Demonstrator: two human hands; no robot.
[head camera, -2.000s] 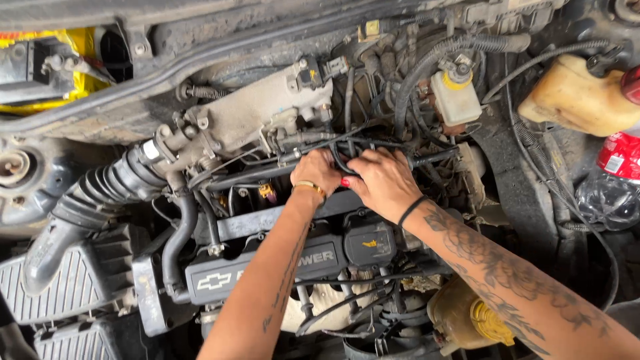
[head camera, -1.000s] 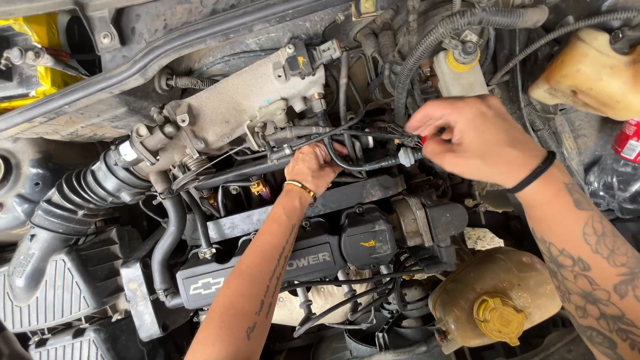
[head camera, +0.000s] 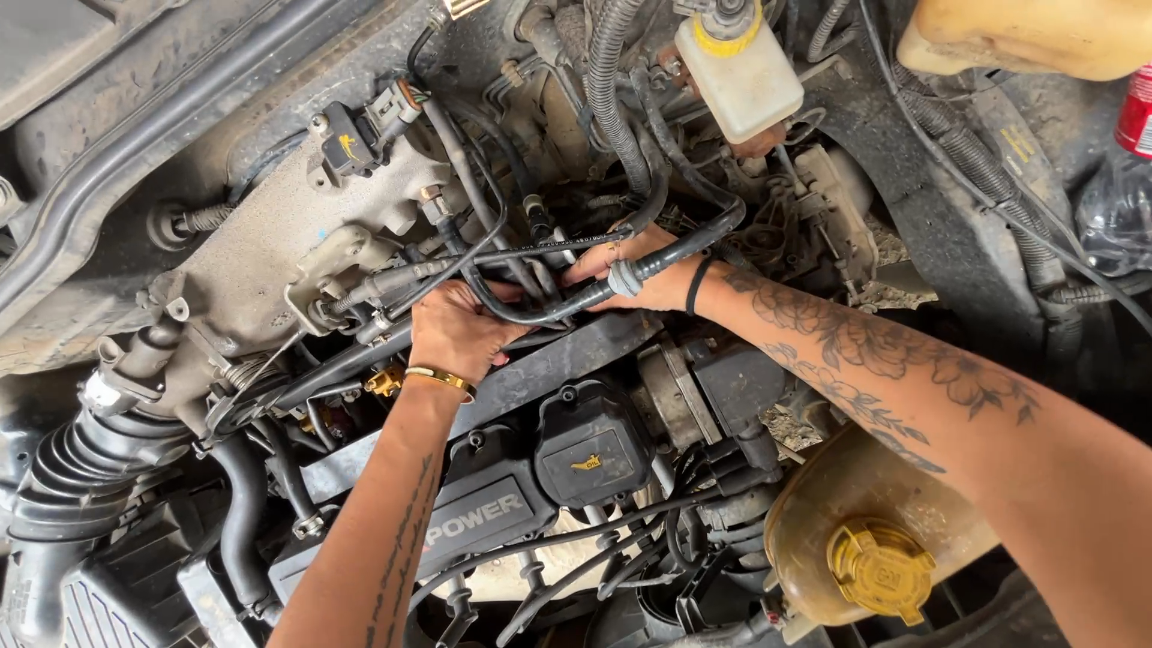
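Observation:
My left hand (head camera: 463, 326) reaches in under a black hose (head camera: 531, 317) beside the metal intake manifold (head camera: 297, 216); its fingertips are hidden among the hoses. From the right, my right hand (head camera: 643, 270) reaches under the same looping hose, near its grey clamp (head camera: 624, 278), with fingers pointing left toward my left hand. Whether either hand grips anything is hidden. A thin black line with printed writing (head camera: 576, 243) crosses above both hands. Just below them lie the black oil filler cap (head camera: 594, 461) and the engine cover (head camera: 481, 517).
A white reservoir with a yellow collar (head camera: 742, 85) stands above right. At lower right is a brown coolant tank with a yellow cap (head camera: 880, 571). Spark plug leads (head camera: 576, 535) cross below. The ribbed intake duct (head camera: 76, 477) is at left, a plastic bottle (head camera: 1116, 211) at far right.
My right hand was raised above the hoses a second ago, and is now down among them beside my left hand. The view has moved closer to the engine.

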